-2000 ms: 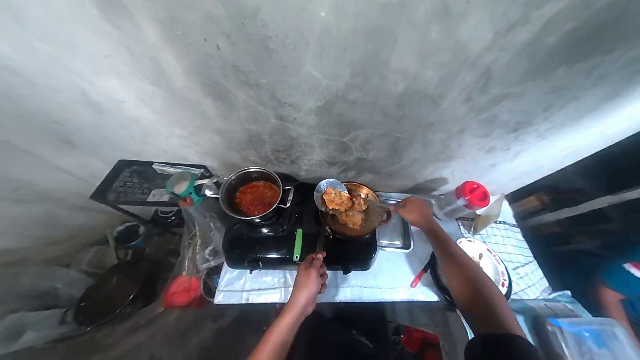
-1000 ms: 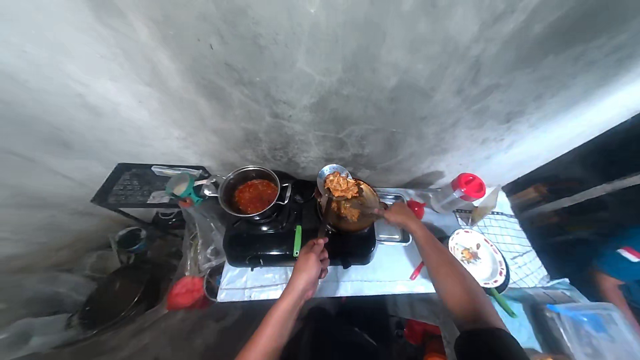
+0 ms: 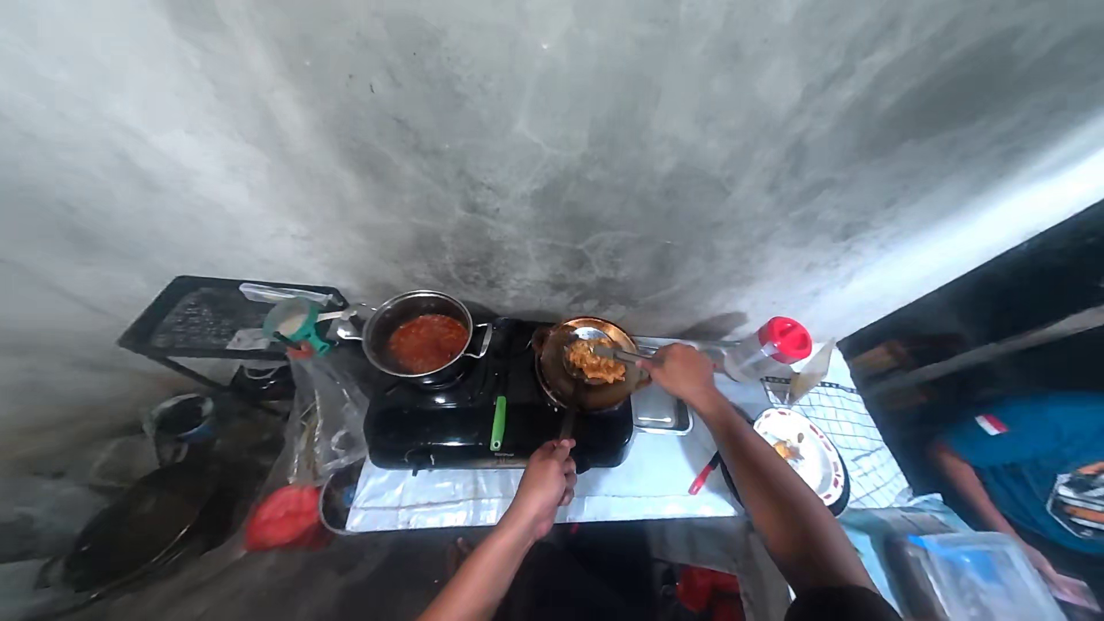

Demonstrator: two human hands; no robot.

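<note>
My left hand [image 3: 548, 485] is closed on the dark handle [image 3: 567, 424] of a utensil that reaches into the frying wok [image 3: 595, 401] on the right burner. Its far end seems to be the round metal strainer ladle [image 3: 590, 333], though the join is hard to see. Fried, orange-brown food [image 3: 597, 362] lies in the ladle over the wok. My right hand [image 3: 681, 371] grips metal tongs [image 3: 625, 354], whose tips touch the food. On the left burner of the black gas stove [image 3: 431, 427] stands a steel pot [image 3: 417, 297] of red sauce.
A green handle [image 3: 498, 423] lies on the stove. To the right are a metal tray [image 3: 662, 414], a red-lidded container [image 3: 783, 341], a patterned enamel plate [image 3: 806, 440] and a plastic box [image 3: 983, 573]. A green cup [image 3: 297, 323] and plastic bag [image 3: 323, 423] sit left. Another person [image 3: 1018, 474] is at far right.
The ladle with the fried food has come down from the wok's back rim to over its middle. Both hands still hold their utensils.
</note>
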